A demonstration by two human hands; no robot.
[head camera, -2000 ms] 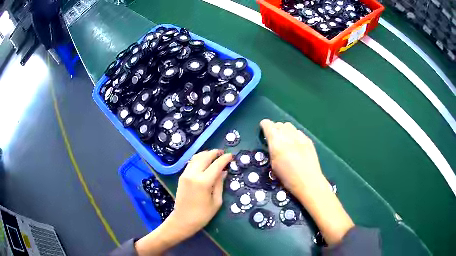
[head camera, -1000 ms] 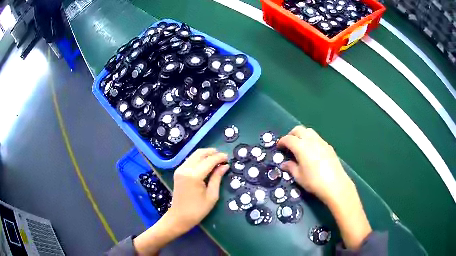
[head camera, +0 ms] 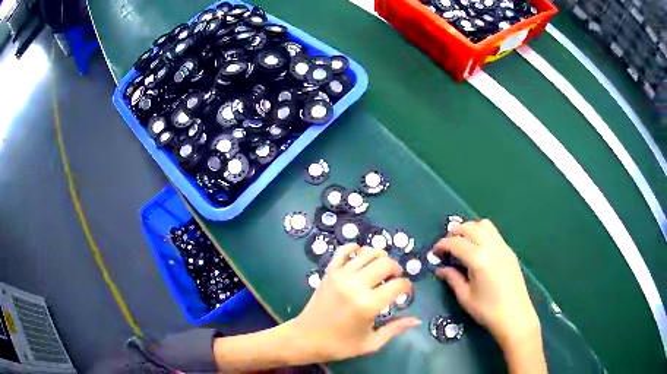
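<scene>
Several loose black discs with silver-white centres, likely speaker units (head camera: 349, 231), lie in a spread-out pile on the green bench (head camera: 380, 150). My left hand (head camera: 360, 298) rests over the lower part of the pile with its fingers apart and hides some discs. My right hand (head camera: 484, 274) is at the pile's right side, fingers curled at a disc by the fingertips; whether it grips that disc I cannot tell. One disc (head camera: 446, 329) lies alone between the hands, near the bottom.
A blue bin (head camera: 232, 210) heaped with discs stands on the bench at upper left. A lower blue bin (head camera: 191, 305) with discs is below the bench edge. A red-orange bin (head camera: 431, 40) of discs stands on the white-striped green surface at the top.
My left hand has moved right and down onto the pile. My right hand has moved slightly right and down. A disc now lies where my left hand was. The whole view has shifted.
</scene>
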